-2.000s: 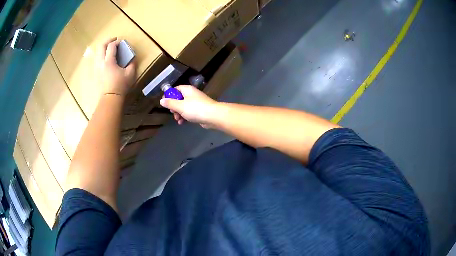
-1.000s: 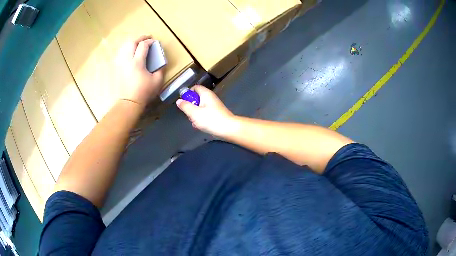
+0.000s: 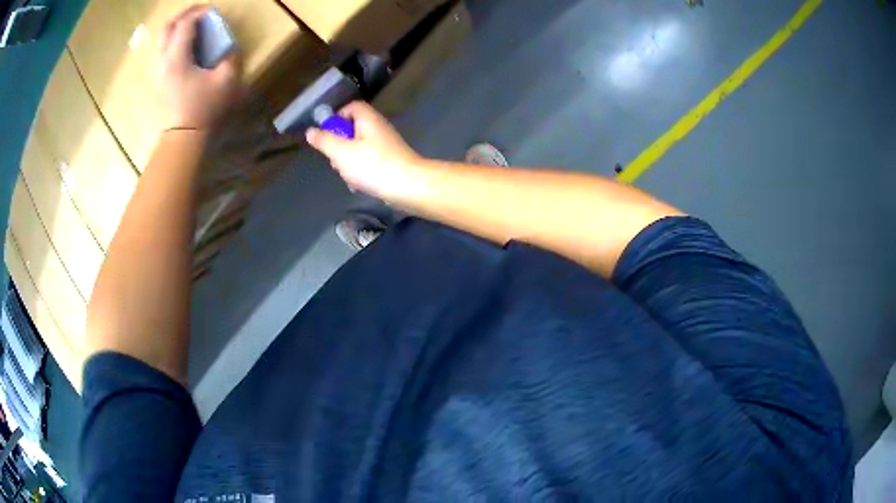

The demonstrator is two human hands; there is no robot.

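My right hand [image 3: 368, 152] grips the purple handle of the hand stamp [image 3: 316, 101], whose grey plate is held at the near side of the row of cartons; whether it touches a carton I cannot tell. My left hand [image 3: 199, 88] holds a small grey block, seemingly the ink pad [image 3: 213, 39], above the carton tops. The cartons [image 3: 120, 86] stand side by side in a curved row along the left and top. The stamp's face is hidden.
A green bench top [image 3: 31, 110] lies beyond the cartons at left, with a grey item at its upper corner and grey strips [image 3: 20, 344] lower down. Grey floor with a yellow line [image 3: 722, 93] is at right. My shoes [image 3: 361, 231] show below.
Both hands first shifted right, then back left and up in the picture, with stamp and block still held. The view has shifted, and my shoes now show.
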